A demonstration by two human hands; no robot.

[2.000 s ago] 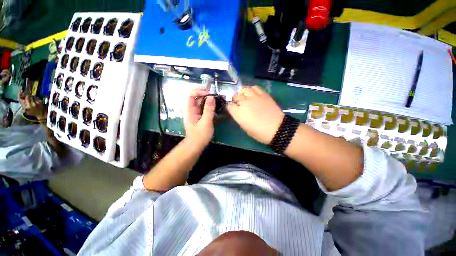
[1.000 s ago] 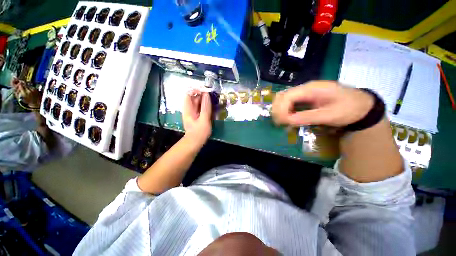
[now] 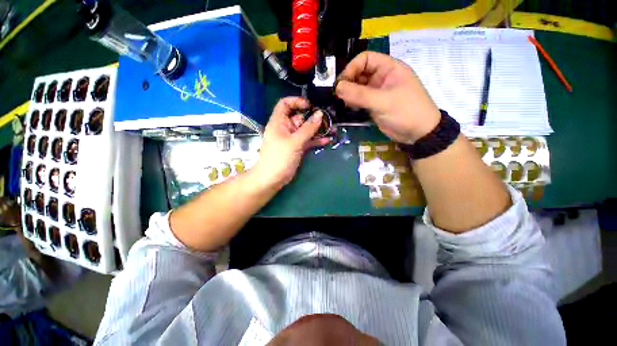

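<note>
My left hand [image 3: 291, 135] holds a round unit [image 3: 324, 122], a dark ring with a gold centre, between thumb and fingers at the front of the clamp's black base. My right hand [image 3: 385, 94] is just up and right of it, thumb and fingertips pinched together; a tiny dark thing shows at the tips, too small to name. The toggle clamp's red grip [image 3: 304, 34] stands upright behind the hands. Carrier sheets of gold pieces [image 3: 514, 159] lie right below the paper, partly behind my right forearm.
A blue box [image 3: 189, 74] with a syringe [image 3: 145, 51] and thin tube stands left. Foam trays [image 3: 95, 145] of dark units are far left. A record sheet [image 3: 433, 74], dark pen [image 3: 485, 84] and red-orange pen [image 3: 550, 63] lie right. Clear film [image 3: 196, 152] lies before the box.
The view has shifted right. My left hand has brought the round unit to the clamp's front. My right hand has moved from above the carrier sheets to beside my left hand, fingertips now pinched.
</note>
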